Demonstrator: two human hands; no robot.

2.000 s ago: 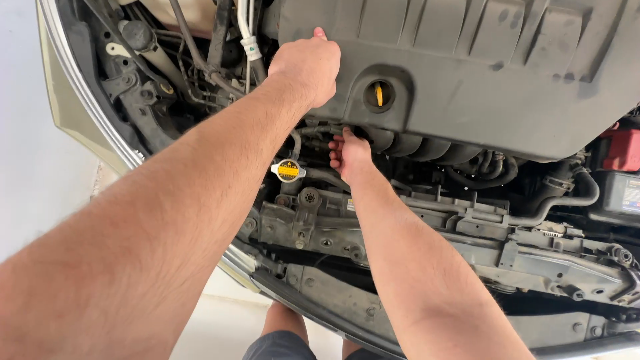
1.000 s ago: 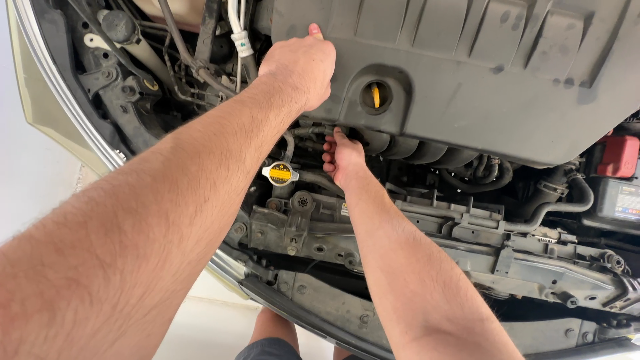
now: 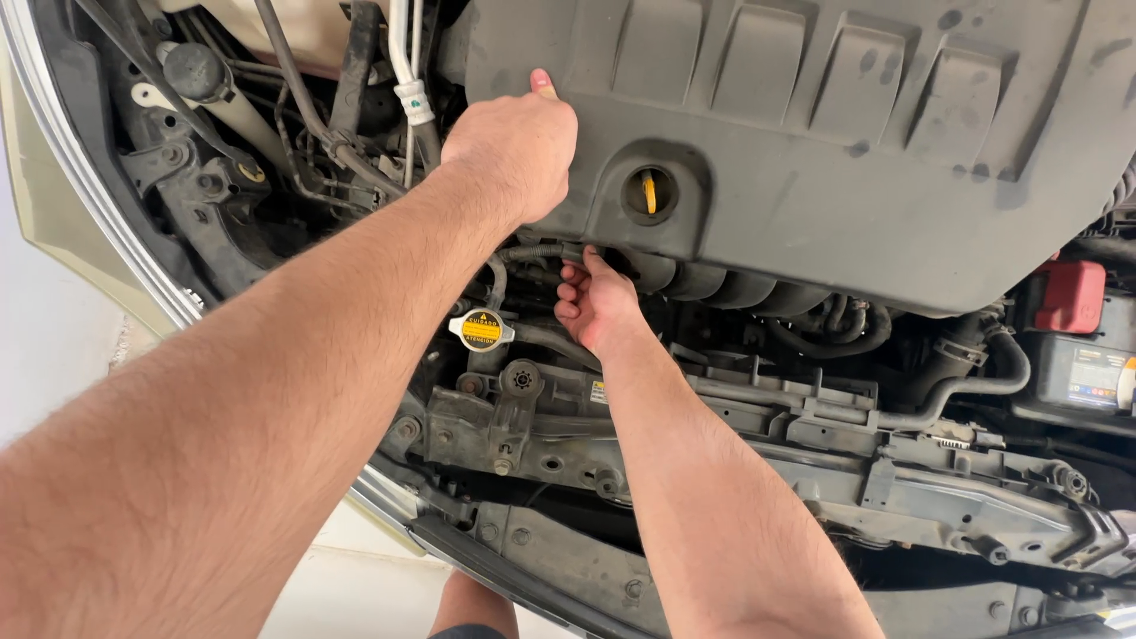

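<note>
My left hand (image 3: pixel 515 151) is at the front left corner of the grey plastic engine cover (image 3: pixel 781 195), its thumb on top and its other fingers curled out of sight. Just below the cover's front edge, my right hand (image 3: pixel 599 302) has its palm turned up and its fingers bent. Its thumb tip touches the area beside a corrugated wiring conduit (image 3: pixel 532 253); what lies under the thumb is hidden. Between the hands and to the right, a yellow oil dipstick handle (image 3: pixel 650 192) shows in the cover's round recess.
A radiator cap (image 3: pixel 481 330) with a yellow label is left of my right wrist. The radiator support (image 3: pixel 745 461) crosses below. A battery with a red terminal cover (image 3: pixel 1069 297) stands at the right. Hoses, metal pipes and a black reservoir cap (image 3: pixel 195 71) are at upper left.
</note>
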